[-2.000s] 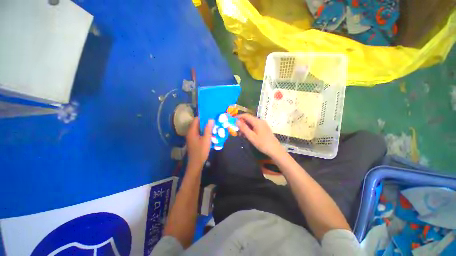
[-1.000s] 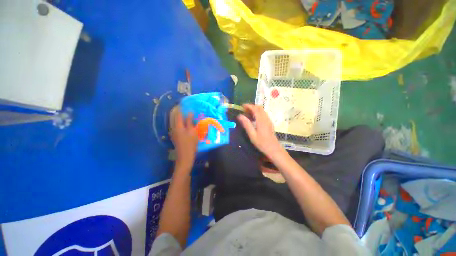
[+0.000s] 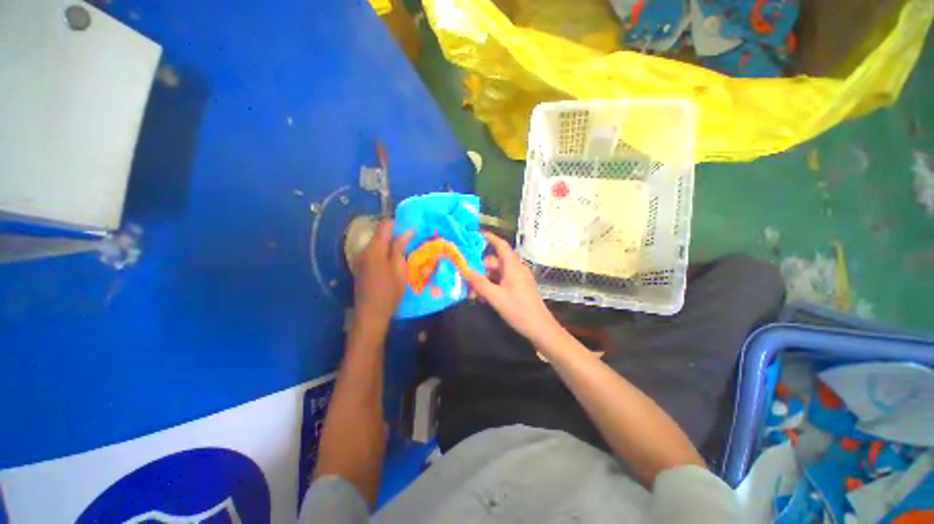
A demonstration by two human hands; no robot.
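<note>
A bright blue plush piece (image 3: pixel 435 220) with an orange patch and small white spots sits around the thin tube (image 3: pixel 499 221), whose tip shows past its right side. My left hand (image 3: pixel 381 274) holds the piece's left side, close to the round cream nozzle base (image 3: pixel 357 242). My right hand (image 3: pixel 507 290) grips the piece's lower right edge with thumb and fingers. The part of the tube inside the piece is hidden.
The blue machine panel (image 3: pixel 256 133) fills the left. A white perforated basket (image 3: pixel 681 205) with a cream card stands right of my hands. A yellow bag liner (image 3: pixel 574 87) lies behind it. A blue crate (image 3: pixel 753 379) of pieces is at lower right.
The piece was bunched in both hands beside the tube, then moved onto it. My right hand, off the piece a second ago, now grips its right side.
</note>
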